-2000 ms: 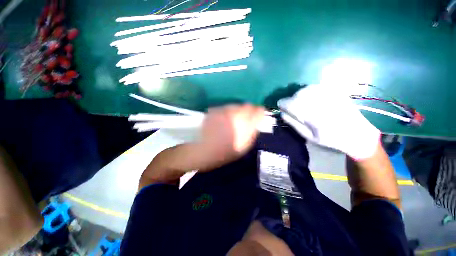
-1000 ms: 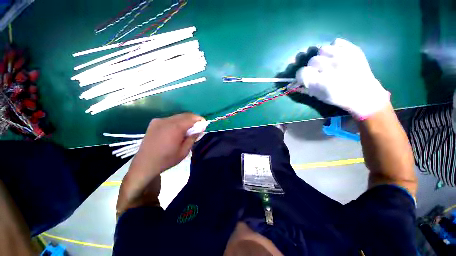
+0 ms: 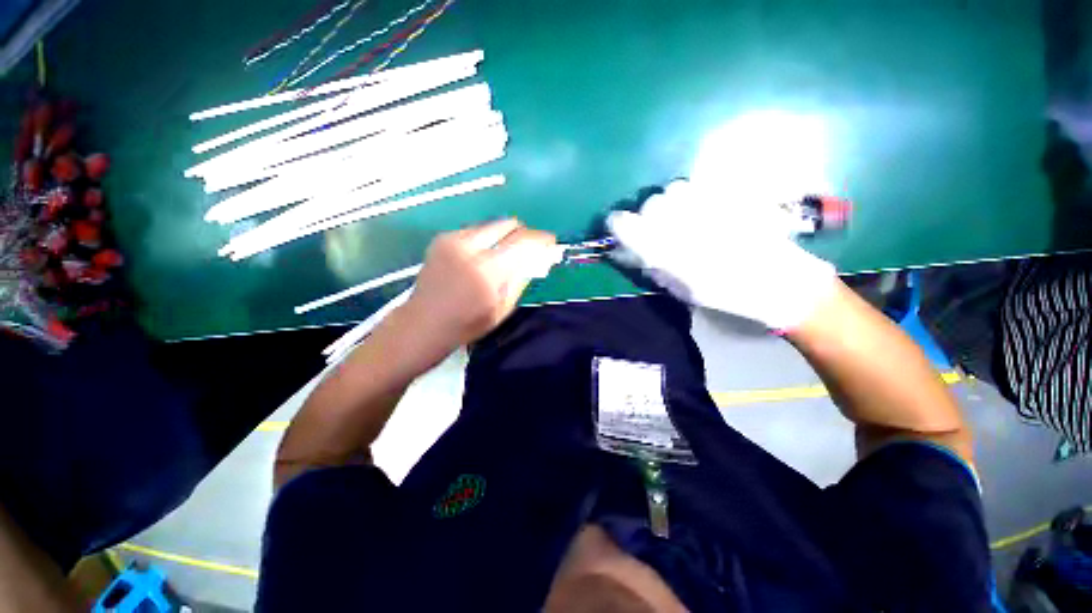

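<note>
My bare left hand (image 3: 479,278) is closed on several thin white sleeves (image 3: 381,319), whose ends stick out to its left above the bench's front edge. My right hand (image 3: 725,254), in a white glove, is closed on a harness. The harness's red connector (image 3: 833,213) shows to the right of the glove. A short piece of twisted wires (image 3: 587,249) runs between my two hands, at the sleeve ends by my left fingertips. Whether the wires are inside a sleeve cannot be told. The part of the harness under the glove is hidden.
A pile of white sleeves (image 3: 353,156) lies on the green bench (image 3: 922,156) at left, with loose twisted wires (image 3: 359,36) behind it. A bundle of red connectors (image 3: 74,228) is at the far left. A striped sleeve (image 3: 1048,353) shows at right, a blue stool (image 3: 134,589) at lower left.
My hands have come together: the left moved right and up, the right moved left and down. The long stretch of wires between them is now short, and the red connector shows beside the glove.
</note>
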